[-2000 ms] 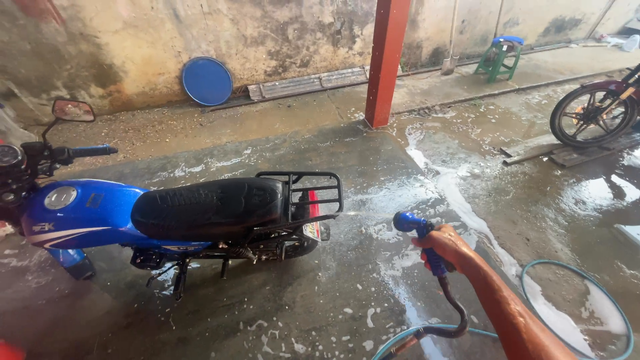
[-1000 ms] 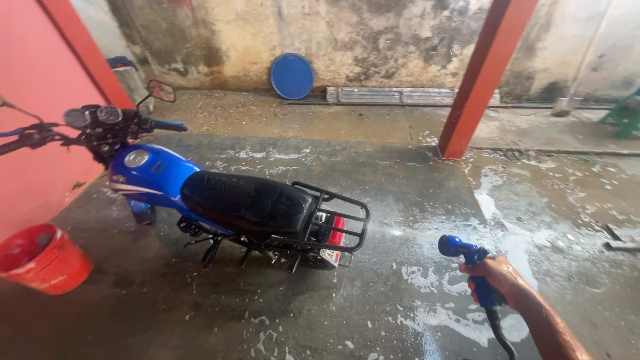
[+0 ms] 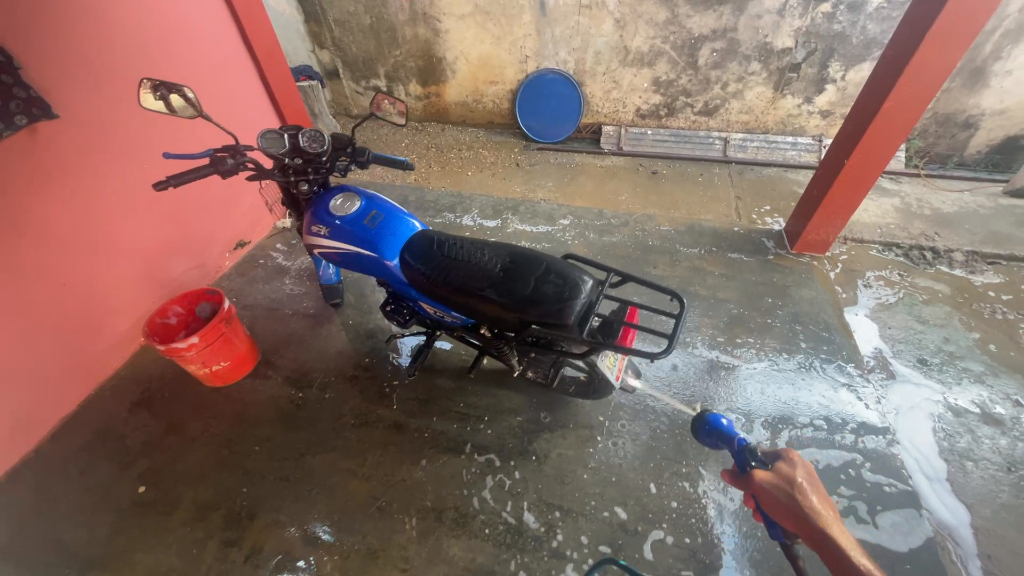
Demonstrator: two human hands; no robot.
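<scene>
My right hand [image 3: 788, 490] is closed around a blue hose spray nozzle [image 3: 718, 430] at the lower right. A jet of water runs from its head toward the rear wheel [image 3: 588, 380] and plate of a blue motorcycle [image 3: 368, 228]. The motorcycle stands upright on the wet floor, its front toward the upper left. It has a black seat [image 3: 496, 276], a black rear rack [image 3: 640, 308] and a red tail light [image 3: 627, 328]. My left hand is out of view.
A red bucket [image 3: 220, 348] stands beside the pink wall [image 3: 104, 216] at left. A red post [image 3: 880, 128] rises at right. Against the back wall are a blue round lid or drum end [image 3: 550, 105] and corrugated sheets [image 3: 712, 144]. Foam streaks [image 3: 920, 432] cover the wet floor at right.
The view has swung left, bringing the red bucket and pink wall in. The water jet, earlier toward the rack and tail light, now meets the bike lower, near the plate and rear wheel.
</scene>
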